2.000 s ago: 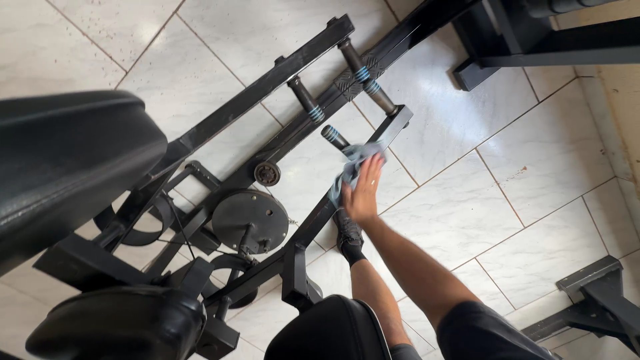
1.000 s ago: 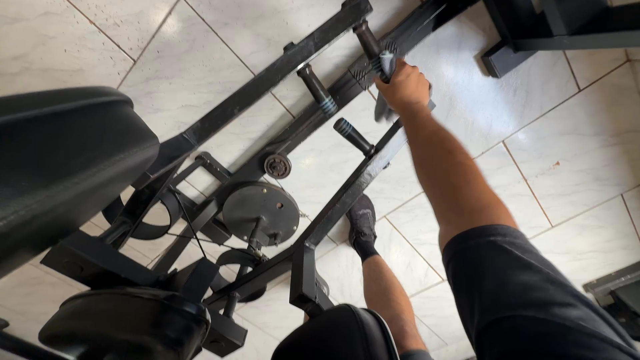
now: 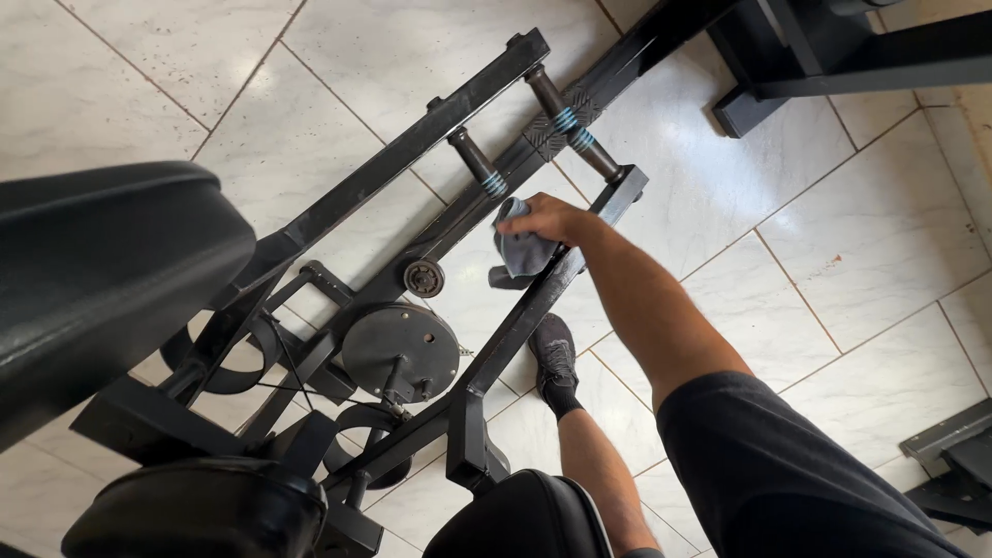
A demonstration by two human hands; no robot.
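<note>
My right hand (image 3: 546, 218) is closed around a grey microfiber cloth (image 3: 527, 252), over the inner grip on the near black steel arm (image 3: 535, 302) of a gym machine. The cloth mostly hides that grip, and part of it hangs below my fingers. Just up and left of the hand, a dark grip with blue stripes (image 3: 479, 163) points in from the far steel arm (image 3: 403, 147). Two more striped grips, an upper one (image 3: 552, 97) and a lower one (image 3: 597, 155), nearly meet end to end near the arms' tips. My left hand is out of view.
Black padded cushions (image 3: 101, 279) fill the left and lower edges. A round steel plate (image 3: 401, 353) and a small wheel (image 3: 424, 277) sit amid the frame. My shoe (image 3: 554, 353) rests on the tiled floor beside the near arm. Another black frame (image 3: 852, 70) stands at upper right.
With the cloth, my right hand moved up along the near arm to the outer grip, then back down and left to the inner grip.
</note>
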